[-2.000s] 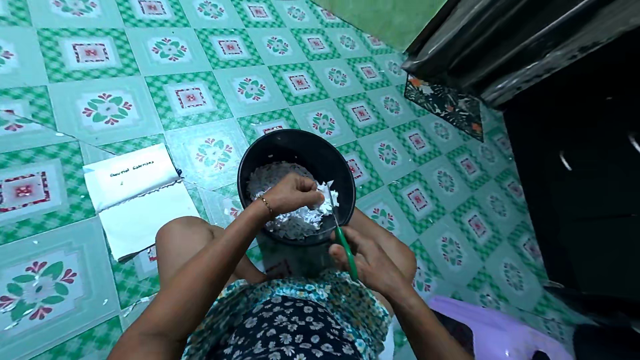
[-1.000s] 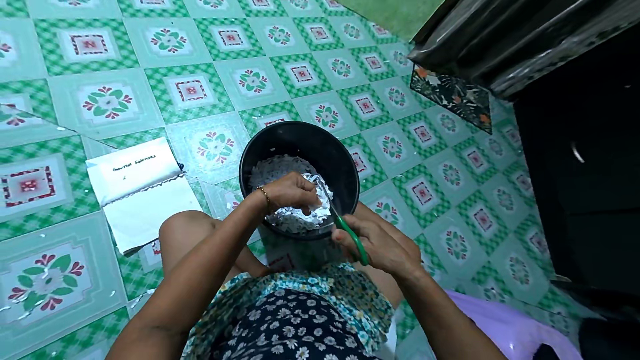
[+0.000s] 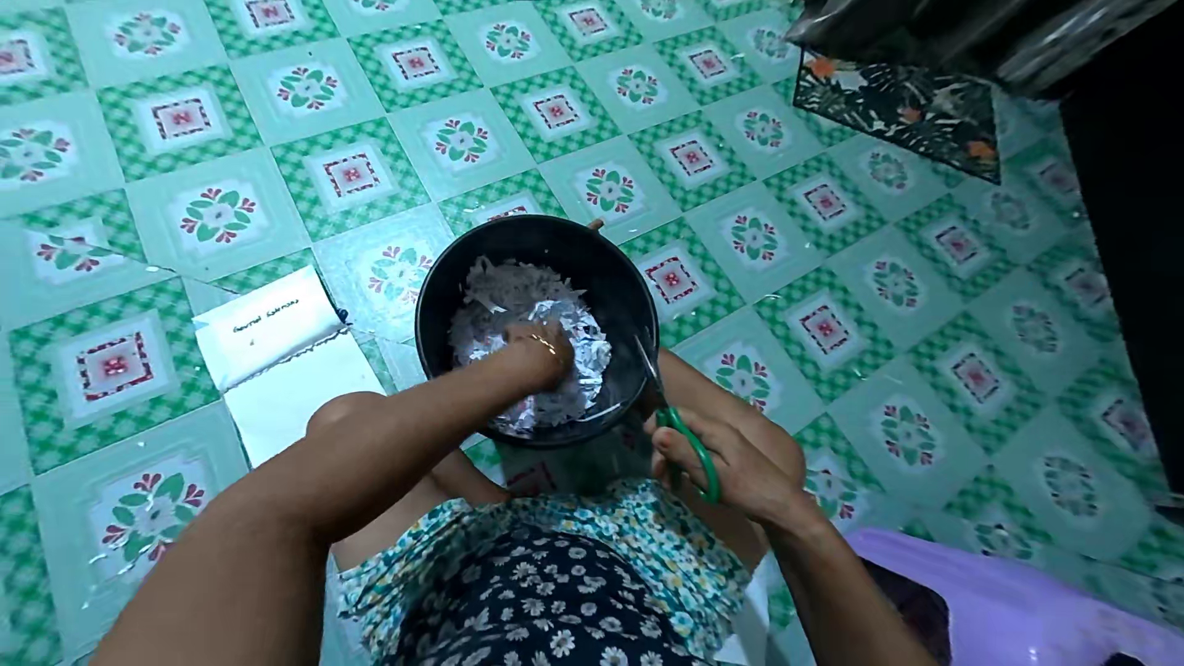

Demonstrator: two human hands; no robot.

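Observation:
A round black bucket (image 3: 601,259) stands on the floor between my knees, holding shredded pale scraps (image 3: 518,282) and crinkled silvery foil pieces (image 3: 589,347). My left hand (image 3: 541,356), with a thin bracelet at the wrist, reaches down inside onto the scraps; its fingertips are hidden, so whether it grips anything does not show. Near the bucket's right rim, my right hand (image 3: 708,453) holds green-handled scissors (image 3: 689,439) by the loops. Their blades point up and away, beside the rim.
A spiral notebook (image 3: 264,324) with handwriting lies on the patterned floor at the left. A purple plastic object (image 3: 1008,601) is at the lower right. Farther off on the right are a dark leaf-patterned mat (image 3: 902,111) and a shiny grey curtain or cover (image 3: 916,42).
My left hand has gone from holding foil beside the scissors down into the bucket. The scissors, earlier at the foil, are now apart from it, at the right rim.

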